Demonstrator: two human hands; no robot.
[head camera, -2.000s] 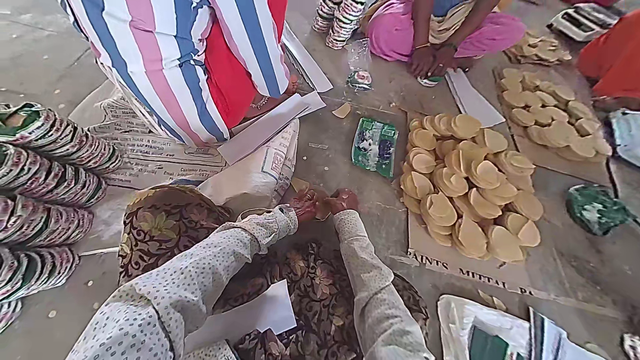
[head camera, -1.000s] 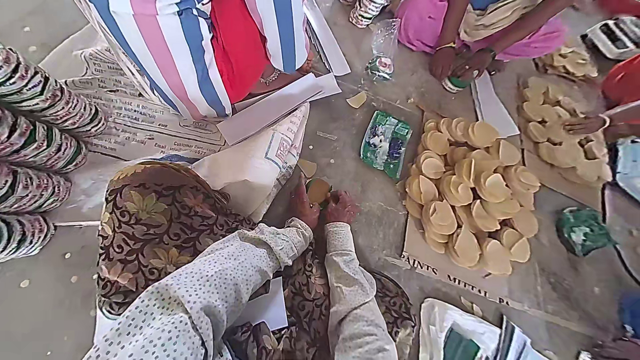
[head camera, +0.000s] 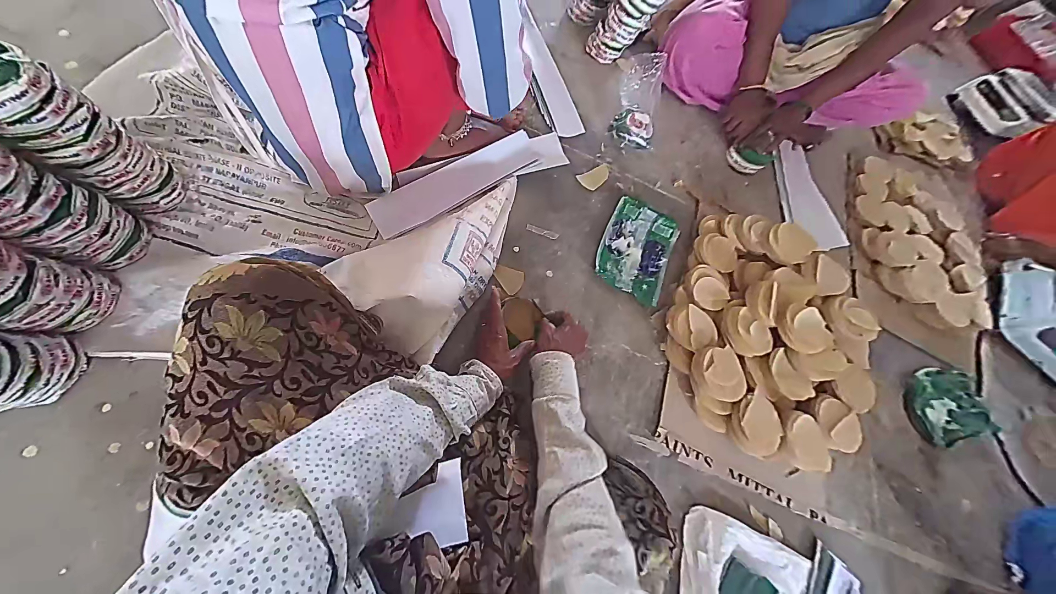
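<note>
Between my two hands is a small stack of round tan discs (head camera: 520, 317) with a bit of green at its lower edge. My left hand (head camera: 498, 337) presses along its left side, fingers extended. My right hand (head camera: 563, 335) grips its right edge with bent fingers. Another tan piece (head camera: 509, 280) lies just beyond my fingertips, by the corner of a printed sack (head camera: 470, 256). A white paper strip (head camera: 439, 505) rests on my patterned cloth below my forearms. What my palms touch underneath is hidden.
Piled tan discs (head camera: 759, 330) lie on cardboard at right, beside a green printed packet (head camera: 638, 250). Stacks of printed rolls (head camera: 74, 140) stand at left. A person in striped clothing (head camera: 330, 82) sits ahead; another person's hands (head camera: 767, 124) hold a small round item at upper right.
My left hand's fingers have straightened along the disc stack, which shows more plainly than two seconds ago. The co-worker's hands at upper right now hold a round item above the floor.
</note>
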